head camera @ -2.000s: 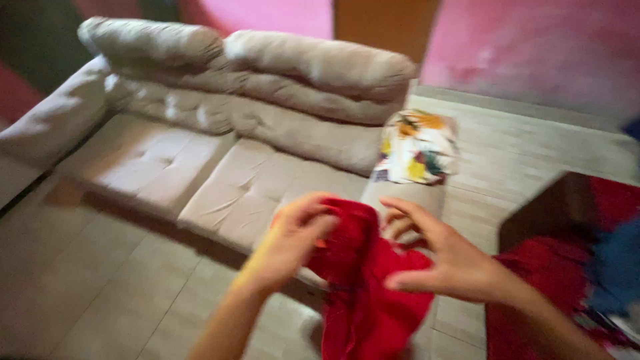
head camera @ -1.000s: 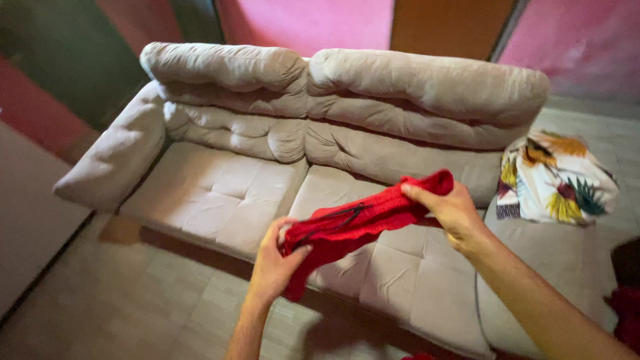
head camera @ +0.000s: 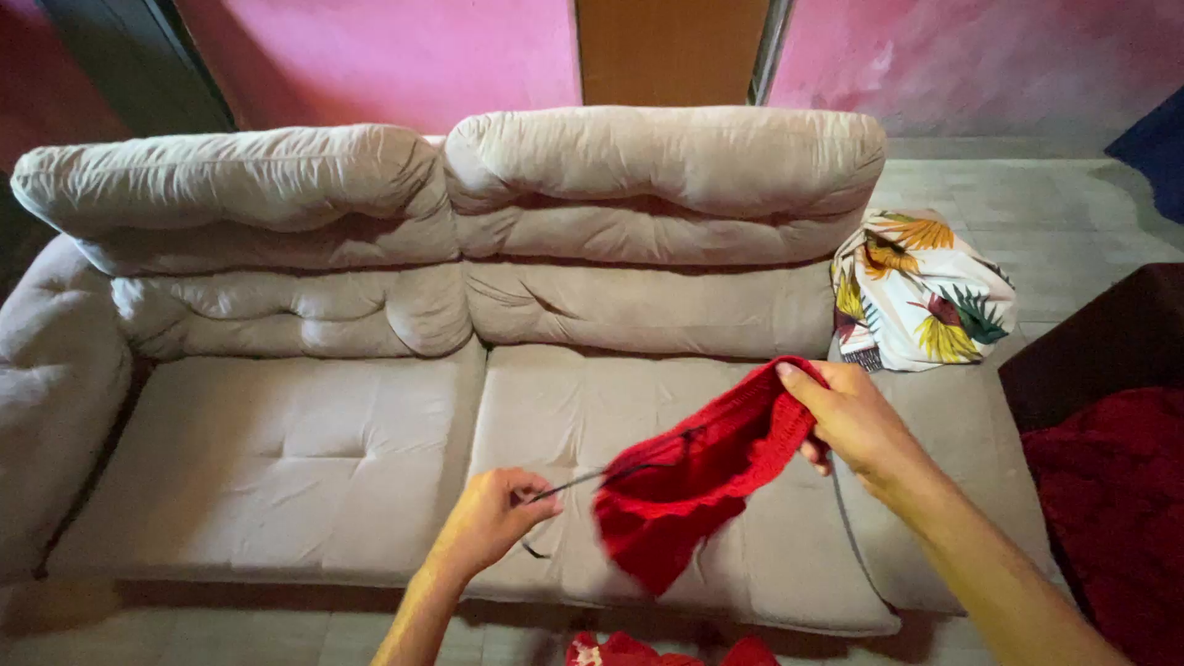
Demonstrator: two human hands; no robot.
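Note:
A red knitted cloth item (head camera: 689, 481) with a dark cord hangs in the air above the sofa seat, its open edge facing up. My right hand (head camera: 837, 412) grips its upper right end between thumb and fingers. My left hand (head camera: 504, 518) pinches the dark cord (head camera: 578, 479) and holds it taut, away from the left edge of the item. A short loose end of cord hangs below my left hand. Whether the item is a garment or a bag I cannot tell.
The beige sofa (head camera: 305, 453) spans the view. A floral-print cloth (head camera: 925, 296) lies bunched at its right end. Dark red fabric (head camera: 1110, 490) lies at the right beside a dark brown surface (head camera: 1101, 342). More red fabric (head camera: 657, 655) shows at the bottom edge.
My left hand has let go of the red item's edge and now holds its dark cord, pulled out to the left. The item, stretched between both hands one second ago, now hangs from my right hand.

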